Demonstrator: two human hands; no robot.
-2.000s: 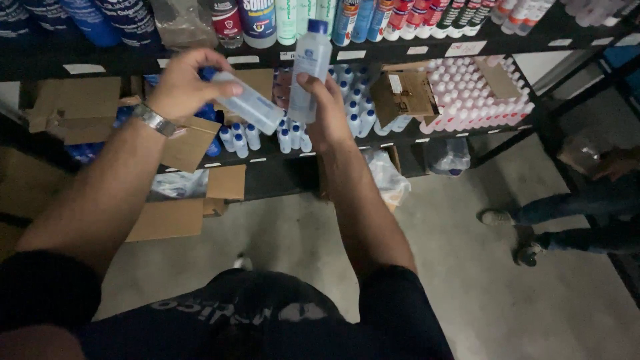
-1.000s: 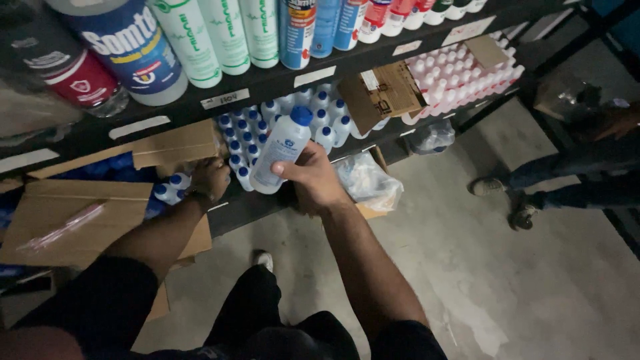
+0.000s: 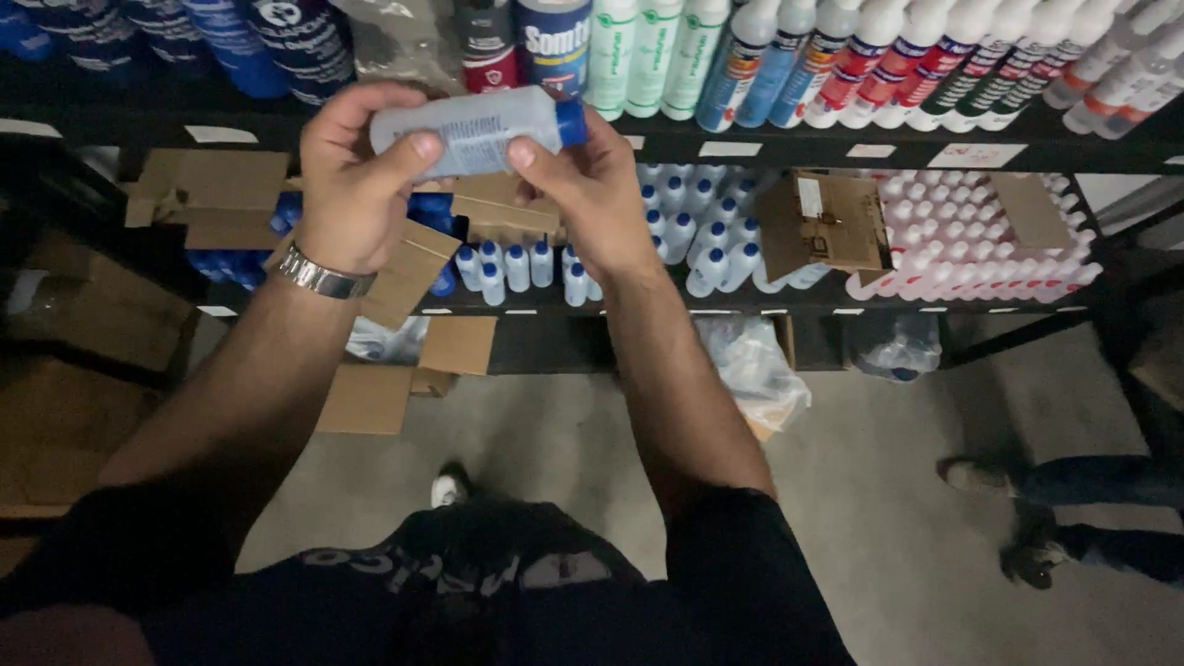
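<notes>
A translucent plastic bottle with a blue cap (image 3: 467, 134) lies sideways between my two hands, a printed panel facing me. My left hand (image 3: 365, 176), with a metal watch (image 3: 324, 275) at its wrist, grips the bottle's base end. The cap end is in my right hand (image 3: 578, 190), its thumb pressed near the shoulder. Below and beyond my hands, similar blue-capped bottles (image 3: 516, 266) stand in rows on the lower shelf, partly hidden by my right forearm.
Upper shelf (image 3: 675, 148) holds green-and-white bottles (image 3: 655, 60) and spray-type bottles (image 3: 851, 69). Below are open cardboard boxes (image 3: 398, 273), a cardboard carton (image 3: 823, 222) and pink bottles (image 3: 971, 231). Under them sits a plastic bag (image 3: 754, 361). Another person's legs (image 3: 1091, 481) are at right.
Two seconds ago each hand held a bottle. One second ago my left hand was down at the lower shelf by the bottles; now it is raised, and both hands hold one bottle.
</notes>
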